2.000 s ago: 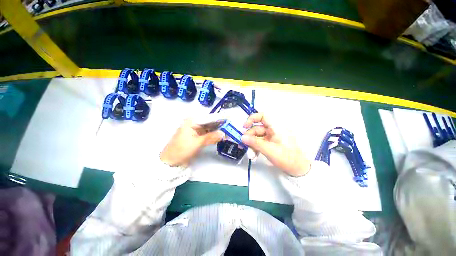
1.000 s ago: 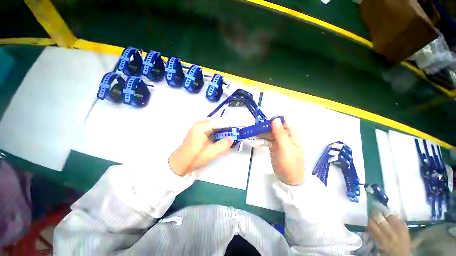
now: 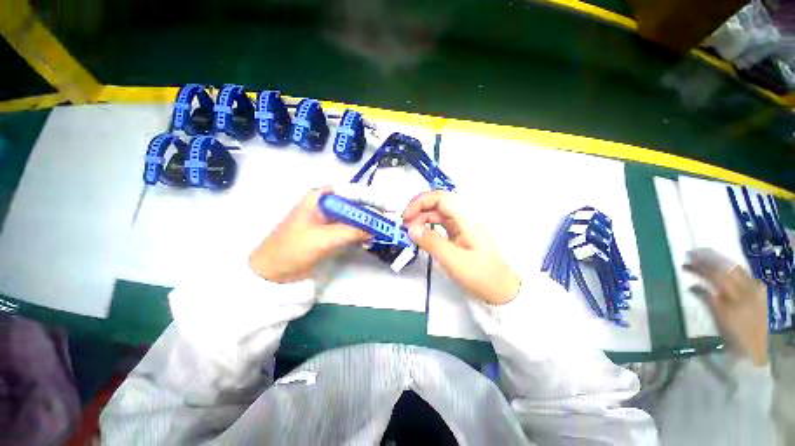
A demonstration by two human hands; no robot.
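Note:
A blue wristwatch (image 3: 362, 217) is held between my hands above the white sheet, its light blue patterned strap facing up. My left hand (image 3: 301, 239) grips the strap's left end. My right hand (image 3: 458, 244) pinches the strap's right end with thumb and fingers. A white tag (image 3: 403, 259) shows below my right fingertips, beside a dark part partly hidden under the strap. Open watches (image 3: 397, 152) lie just beyond my hands. Buckled watches (image 3: 272, 118) stand in two rows at the upper left.
A fan-like pile of open watches (image 3: 591, 239) lies on the right white sheet (image 3: 488, 165). A neighbour's hand (image 3: 730, 296) is at the right, by open watches (image 3: 767, 248). A yellow edge (image 3: 523, 135) borders the dark green conveyor. A brown carton (image 3: 684, 22) is at the upper right.
The held watch's strap has turned from its stretched position to slope down rightward, patterned face up. My right hand moved inward. The right pile has grown wider, and the neighbour's hand moved up.

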